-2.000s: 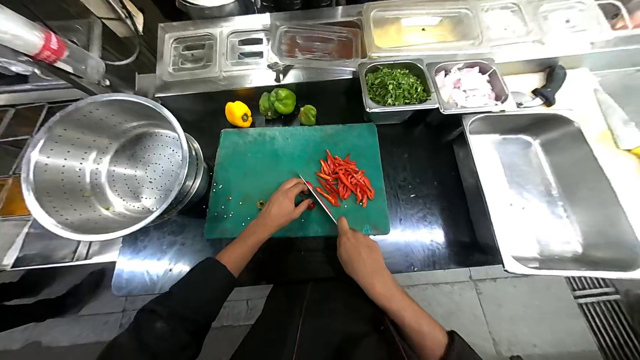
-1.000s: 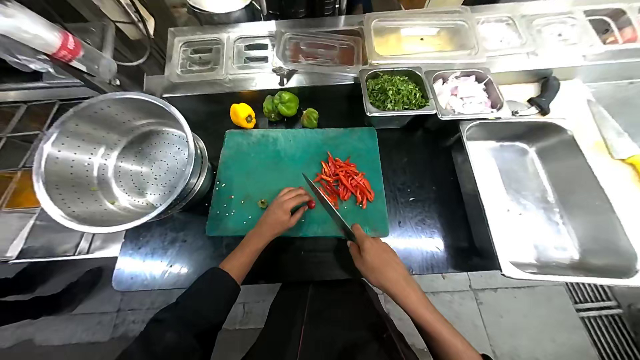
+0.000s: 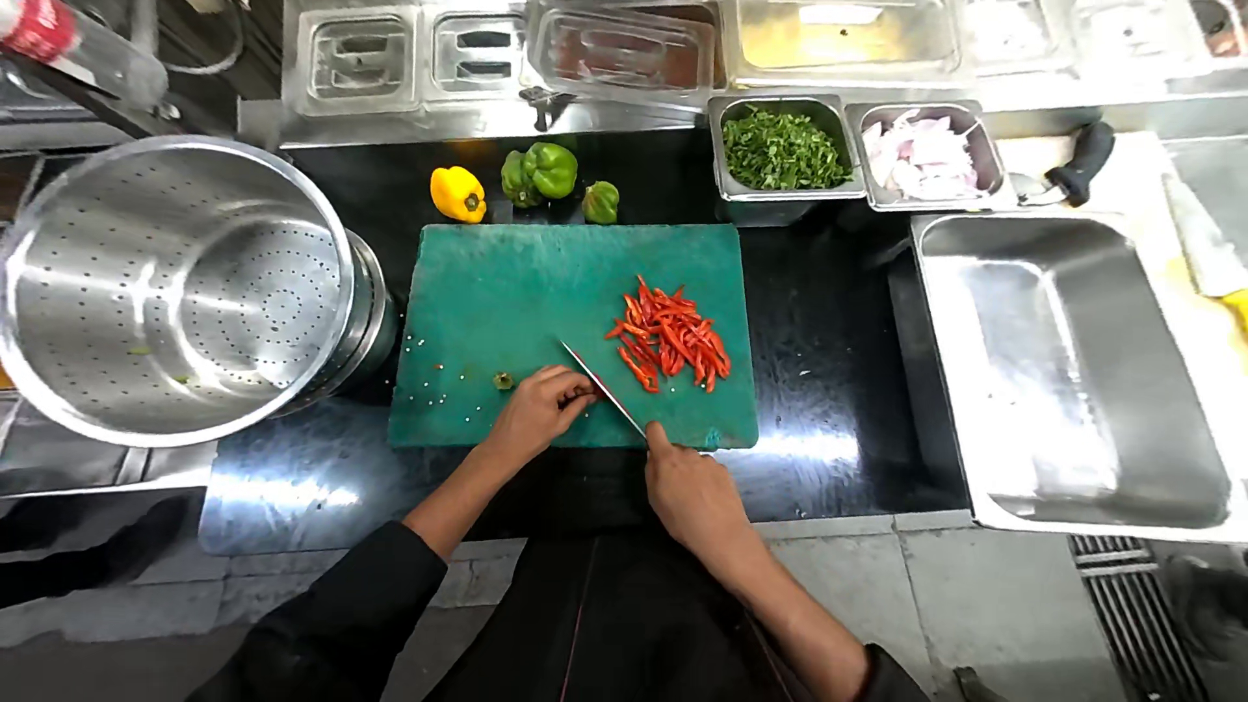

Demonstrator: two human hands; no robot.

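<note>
A green cutting board (image 3: 575, 273) lies on the dark worktop. My right hand (image 3: 690, 487) grips the handle of a kitchen knife (image 3: 606, 390), its blade slanting up and left over the board's lower part. My left hand (image 3: 543, 408) pinches a small piece of red pepper (image 3: 597, 395) against the board, close beside the blade; the fingers hide most of it. Strips of sliced red pepper (image 3: 673, 336) form a pile on the board's right half. A green pepper stem (image 3: 503, 380) and scattered pale seeds lie left of my left hand.
Behind the board are a yellow pepper (image 3: 457, 194), green peppers (image 3: 551, 171), and steel containers of chopped herbs (image 3: 780, 151) and sliced onion (image 3: 921, 156). A steel colander (image 3: 88, 292) stands left; a deep steel pan (image 3: 1170, 370) and a black-handled tool (image 3: 1084, 161) are right.
The knife has shifted left from the edge of the pepper pile and is now close beside my left fingers. My left hand stays low on the board.
</note>
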